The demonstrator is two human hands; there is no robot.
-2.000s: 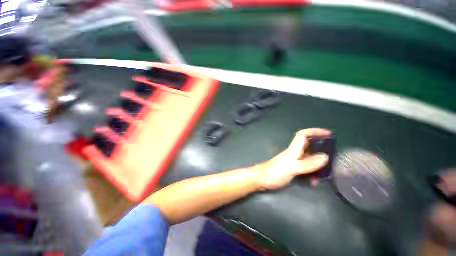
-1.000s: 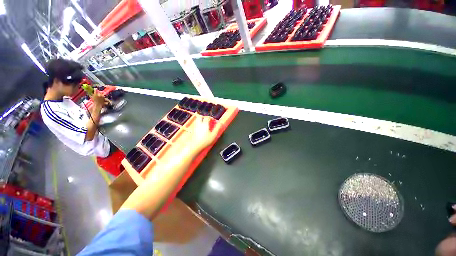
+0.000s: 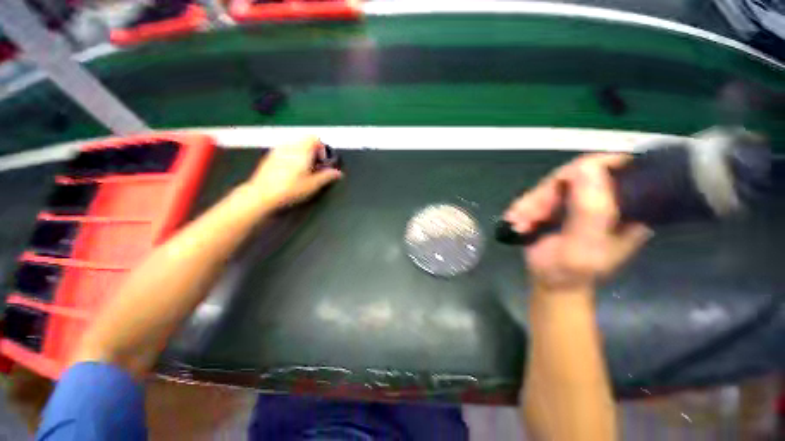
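Note:
My left hand (image 3: 293, 177) is at the far side of the dark bench, with its fingers on a small black housing (image 3: 326, 158) with a pale rim; the image is blurred. My right hand (image 3: 585, 220) is closed around the electric screwdriver (image 3: 667, 183), a thick black cylinder with a pale band near its rear. The screwdriver lies level, its dark tip end pointing left. The round screw dish (image 3: 443, 240) with silvery screws sits on the bench between my hands.
The orange-red tray (image 3: 125, 213) with black units stands at the left. Behind the white strip (image 3: 448, 139), the green conveyor (image 3: 516, 95) carries a few dark blurred pieces. A pale post (image 3: 77, 73) rises at the upper left. More red trays stand beyond the conveyor.
The view has turned right. My left hand has left the tray and is at the housings' place on the bench. My right hand, earlier at the right edge, now shows fully with the screwdriver.

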